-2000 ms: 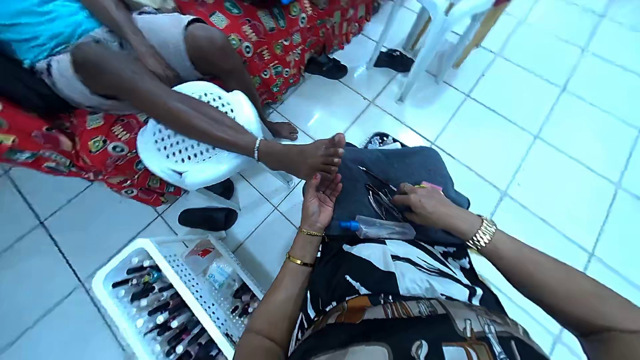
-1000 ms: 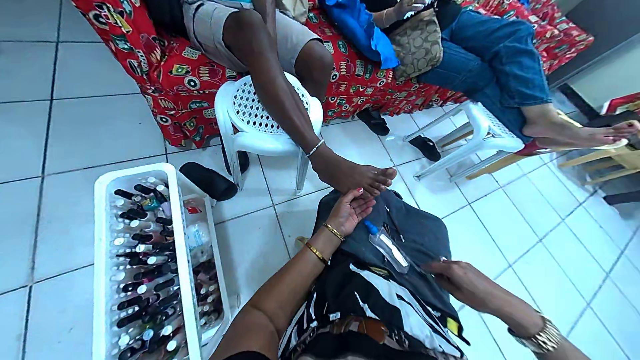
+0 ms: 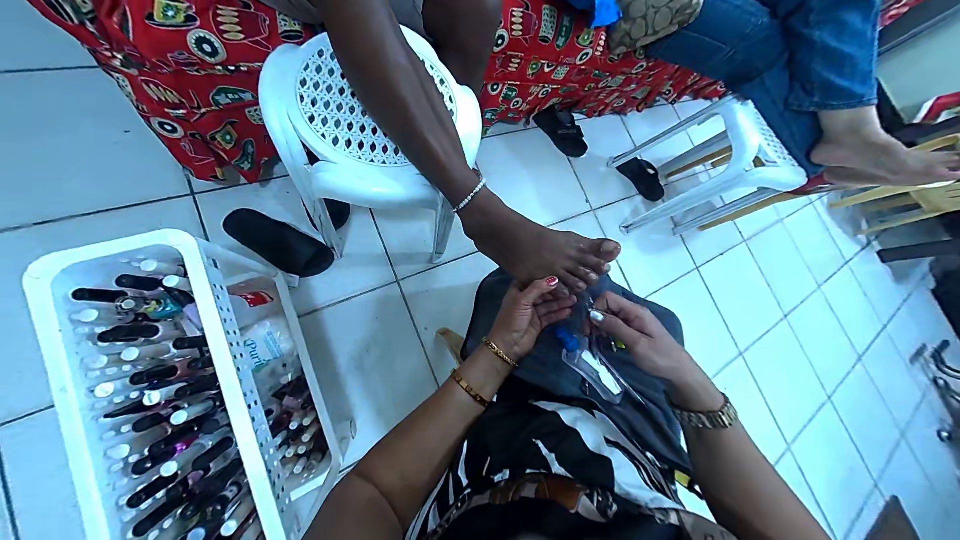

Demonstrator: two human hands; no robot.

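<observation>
A person's bare foot (image 3: 540, 251), with a beaded anklet (image 3: 471, 193), reaches over the dark cloth (image 3: 502, 375) on my lap. My left hand (image 3: 529, 315) is against the toes from below, its thumb along the underside of the foot. Close to the toe tips, my right hand (image 3: 630, 330) has its fingers pinched on a small thin tool, mostly hidden and too small to name. Between my hands and my body, a clear plastic bottle with a blue cap (image 3: 592, 367) lies on the cloth.
A white plastic basket (image 3: 259, 442) of nail polish bottles stands at the left, beside a black slipper (image 3: 277, 241). The person's leg passes over a white plastic stool (image 3: 360, 184). Another person's bare foot (image 3: 877, 154) extends at the right, near a second white stool (image 3: 765, 176).
My right hand has moved from the right side of the lap up to the toes. My left hand stays at the foot. The view has swung and come closer to the foot.
</observation>
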